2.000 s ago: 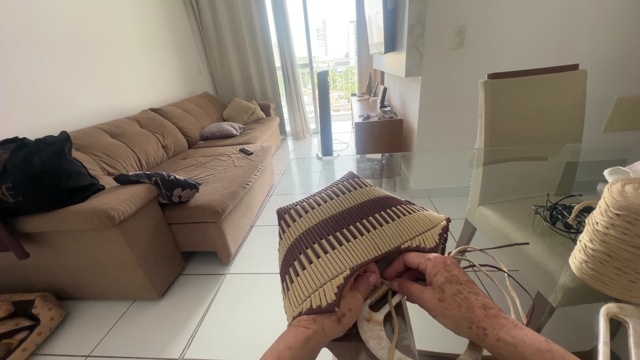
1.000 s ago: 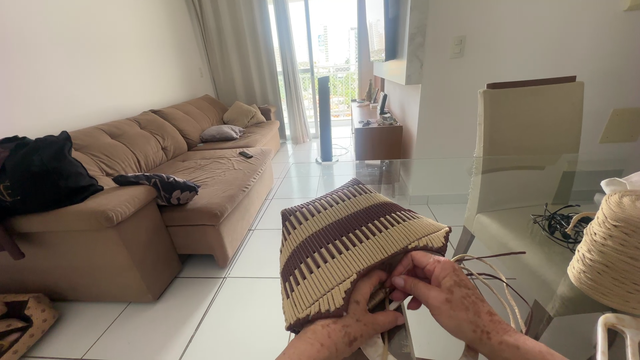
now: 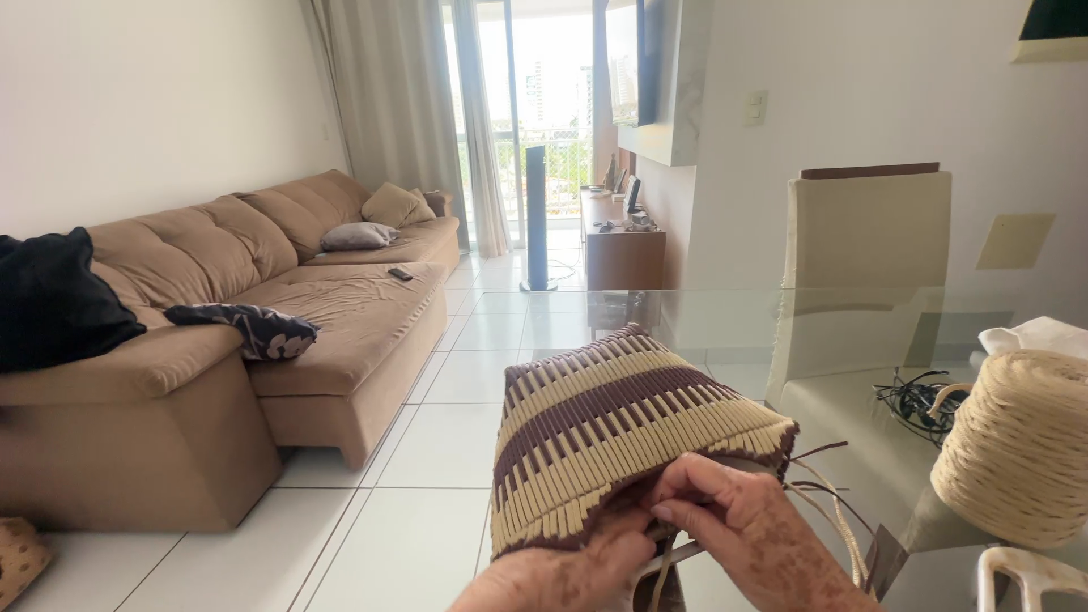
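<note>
A woven cord piece [image 3: 620, 408], striped in beige and dark brown, lies tilted over the near edge of a glass table. My left hand [image 3: 586, 552] grips its lower edge, with the fingertips tucked under the weave and partly hidden. Close beside them, my right hand [image 3: 739, 518] pinches something small at the same edge, too hidden to name; its thumb and forefinger meet. Loose beige and brown cord ends [image 3: 837, 518] trail out to the right of the piece. Below the hands, part of a pale frame-like item shows.
On the glass table [image 3: 680, 319] at right stand a large spool of beige cord [image 3: 1016, 450], a tangle of black cable [image 3: 914, 404] and a pale plastic handle-like object [image 3: 1033, 574]. A beige chair [image 3: 867, 255] is beyond. A brown sofa [image 3: 340, 323] fills the left.
My fingers have shifted slightly along the lower edge of the woven piece, and the piece has tilted a little. Both hands stay at that edge.
</note>
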